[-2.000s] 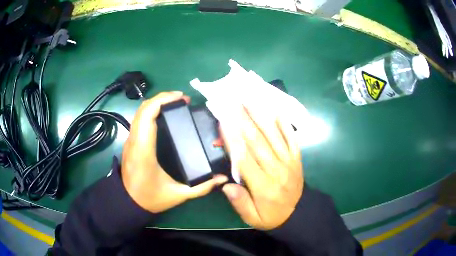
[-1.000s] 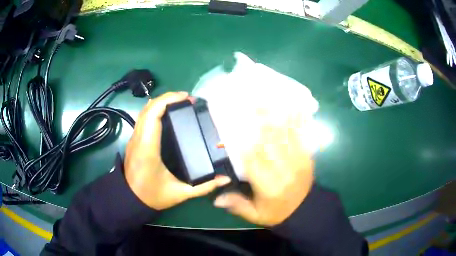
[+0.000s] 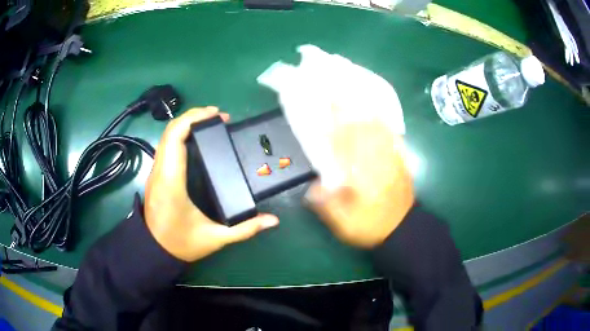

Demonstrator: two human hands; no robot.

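A black power strip [image 3: 223,169] lies slanted in front of me, with its raised end section at the left and orange-red socket slots on its face. My left hand [image 3: 187,194] grips this end section, thumb below and fingers above. My right hand [image 3: 369,181] is blurred and holds a white cloth [image 3: 343,90] over the right part of the strip, hiding that end. The cloth spreads out above and beyond the fingers.
A plug [image 3: 160,102] and coiled black cords [image 3: 84,187] lie at the left. More plugs and cords are at the far left. A clear bottle [image 3: 488,89] with a yellow warning label lies at the upper right. A worn yellow-and-white rail [image 3: 479,29] borders the green bench.
My right hand and the cloth have moved right along the strip, uncovering socket slots that were hidden before. My left hand still grips the end section, which now appears slightly further left.
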